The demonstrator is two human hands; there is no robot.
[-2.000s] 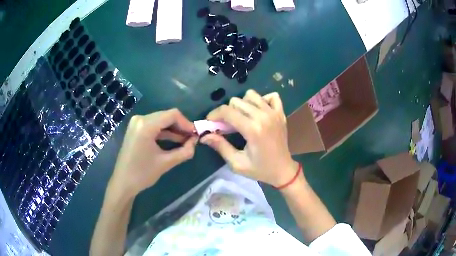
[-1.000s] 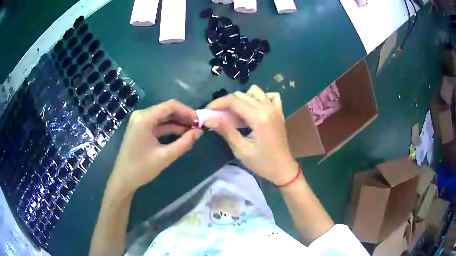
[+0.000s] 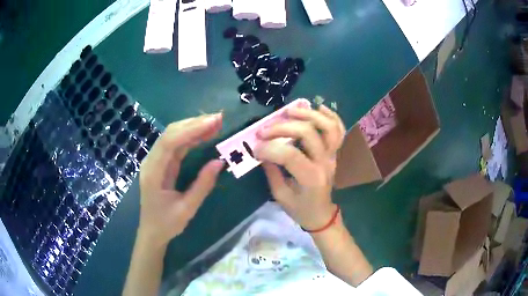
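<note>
A pale pink housing (image 3: 238, 151) is held slanted in my right hand (image 3: 304, 162), its notched end towards the lower left. A dark cross-shaped opening and a dark slot show near that end. My left hand (image 3: 176, 173) is beside the notched end, thumb and fingers apart, with nothing seen in it. The thumb tip is close to the end; whether it touches cannot be told. A heap of glossy black oval inserts (image 3: 263, 72) lies on the green table beyond my hands.
Several pale housings (image 3: 192, 40) lie at the table's back. A sheet of black ovals (image 3: 110, 115) under clear film lies at left. An open carton (image 3: 405, 121) with pink parts stands at right, a second carton (image 3: 448, 231) below it. White sheet (image 3: 425, 23) at upper right.
The housing has turned so its flat face with the cross-shaped opening shows. My left fingers have opened away from its end. The view has shifted, showing more of the housings at the back.
</note>
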